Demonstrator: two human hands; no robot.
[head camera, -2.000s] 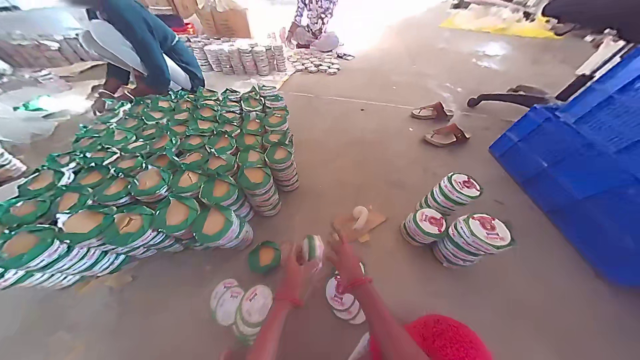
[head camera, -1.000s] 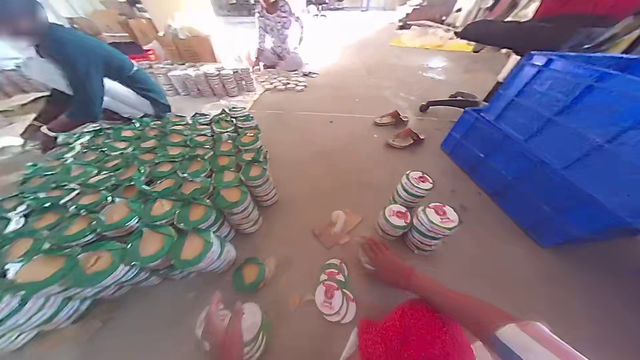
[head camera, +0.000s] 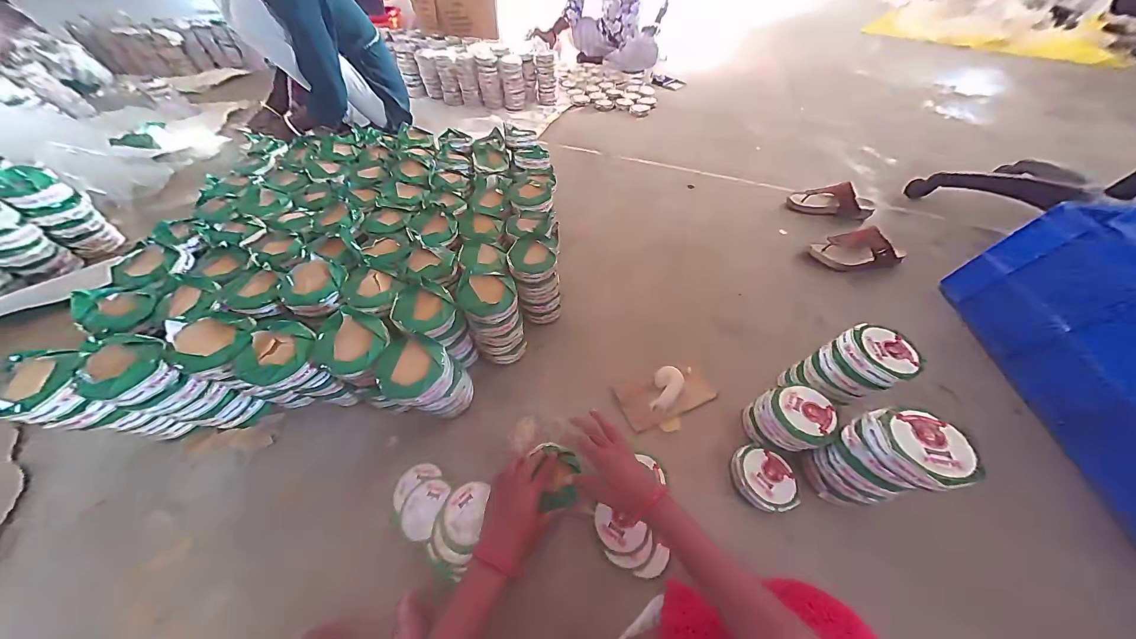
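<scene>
My left hand (head camera: 516, 510) holds a round green-wrapped packet (head camera: 561, 479) by its left side, low over the floor. At the packet's right edge is my right hand (head camera: 623, 470), its fingers stretched out; whether they grip is unclear. White printed discs with green edges (head camera: 463, 515) lie overlapping left of my left hand. More such discs (head camera: 621, 528) lie partly under my right wrist. Farther right stand taller stacks of printed discs (head camera: 932, 448), with a short stack (head camera: 765, 479) beside them. Ahead of my hands, a curled white piece (head camera: 667, 387) rests on flat brown cardboard (head camera: 626, 404).
Many green-rimmed stacks (head camera: 413, 364) fill the floor at left. A blue plastic crate (head camera: 1056, 311) stands at right, near two brown sandals (head camera: 856, 248). One person (head camera: 328, 62) bends behind the stacks; another (head camera: 612, 31) sits farther back near a cardboard box (head camera: 457, 18).
My right hand has come back from near the right-hand stacks, and my left hand has left the left discs; both are now at the green packet. A short stack now shows beside the taller ones.
</scene>
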